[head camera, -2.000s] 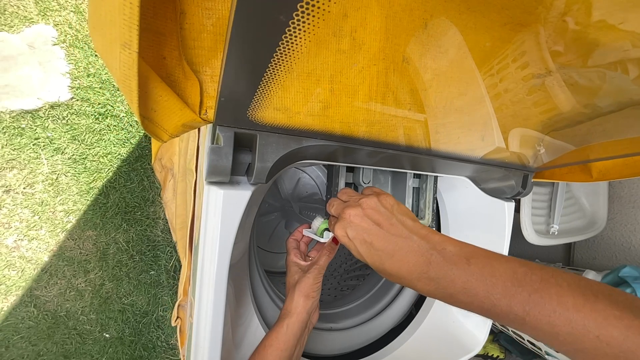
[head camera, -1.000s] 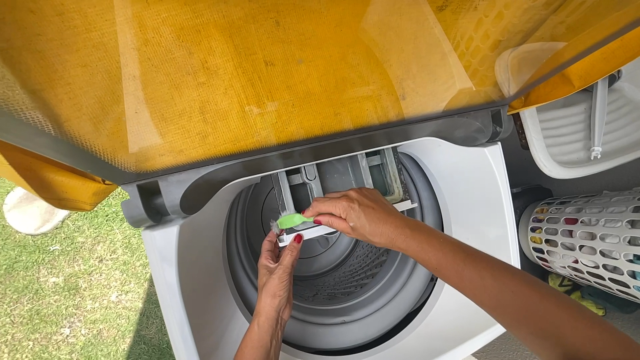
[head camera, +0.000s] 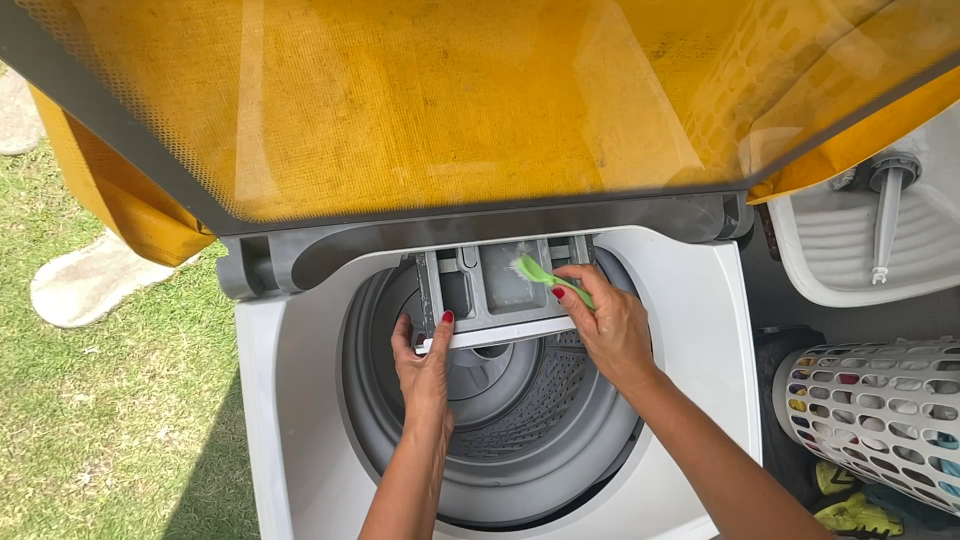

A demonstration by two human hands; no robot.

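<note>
My right hand (head camera: 611, 322) holds a small green brush (head camera: 534, 270) by its handle, its pale bristles over the middle compartment of a grey detergent drawer (head camera: 514, 281). That drawer is pulled out beneath the lid hinge of a top-loading washing machine (head camera: 697, 337). My left hand (head camera: 424, 360) grips the drawer's white front edge at its left corner, thumb on top and fingers at the side. Whitish residue shows on the drawer's left side and in the compartment. Below the drawer lies the grey wash drum (head camera: 517, 420).
The raised glass lid (head camera: 450, 112) stands behind, with yellow fabric seen through it. At right are a white laundry sink (head camera: 832, 255) with a grey plastic part in it, a white laundry basket (head camera: 877, 412) with clothes, and yellow-green shoes (head camera: 859, 517). Grass (head camera: 120, 397) lies at left.
The brush has moved from near my left fingers at the drawer's front left to over the middle compartment. My left hand now grips the drawer's front corner. The view has shifted.
</note>
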